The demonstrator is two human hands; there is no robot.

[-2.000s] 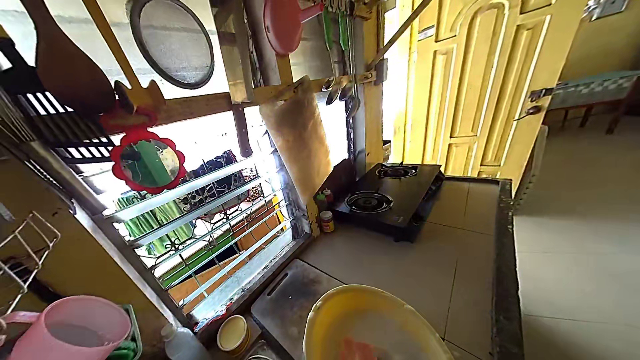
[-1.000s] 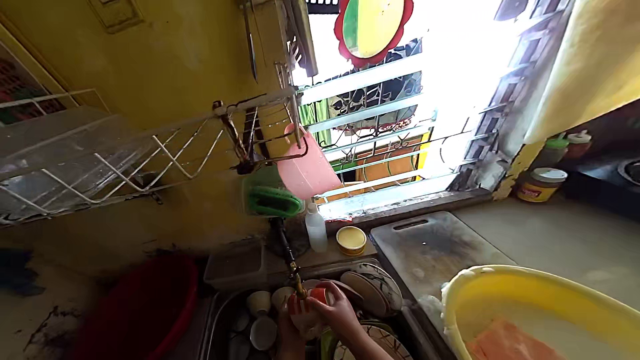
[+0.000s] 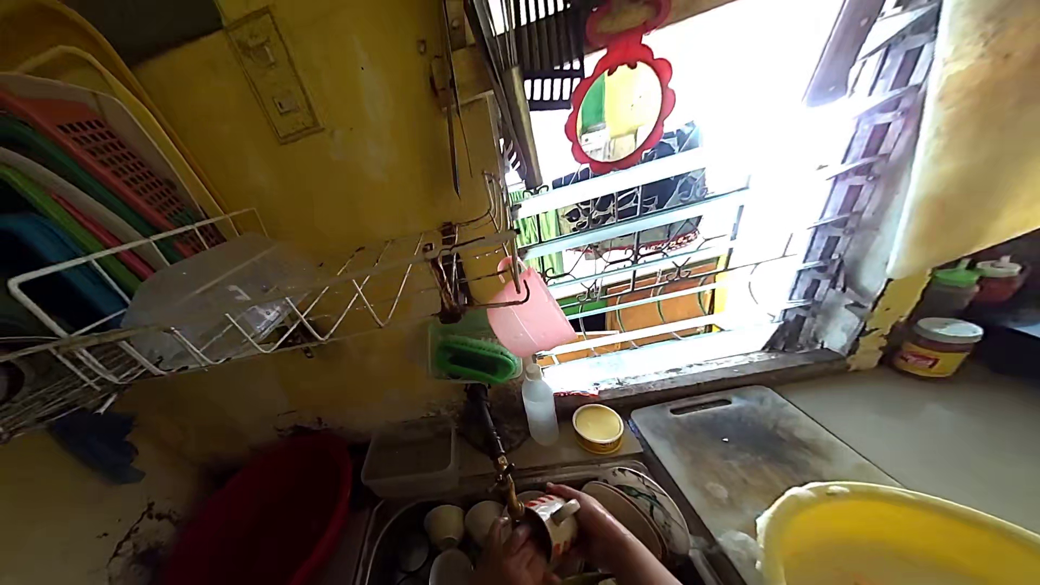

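A white mug with red markings [image 3: 554, 524] is tilted between both hands, just below the brass faucet [image 3: 509, 487] over the sink. My left hand [image 3: 513, 554] holds the mug near its rim, at its left side. Around the mug's right side curls my right hand [image 3: 591, 518], close to the handle. Whether water is running cannot be told. Cups [image 3: 445, 526] stand in the sink left of my hands, and plates [image 3: 626, 513] lean at its right side.
A red basin [image 3: 268, 520] is left of the sink. Behind it stand a clear plastic container [image 3: 410, 459], a spray bottle [image 3: 539, 406] and a yellow tub [image 3: 598, 428]. To the right are a cutting board [image 3: 747, 443] and a yellow basin [image 3: 902, 520]. A wire rack [image 3: 317, 329] juts out above left.
The view has swung left from the stove toward the sink. Both hands, out of view two seconds ago, have been under the faucet since the one-second-old frame; the mug now shows more clearly.
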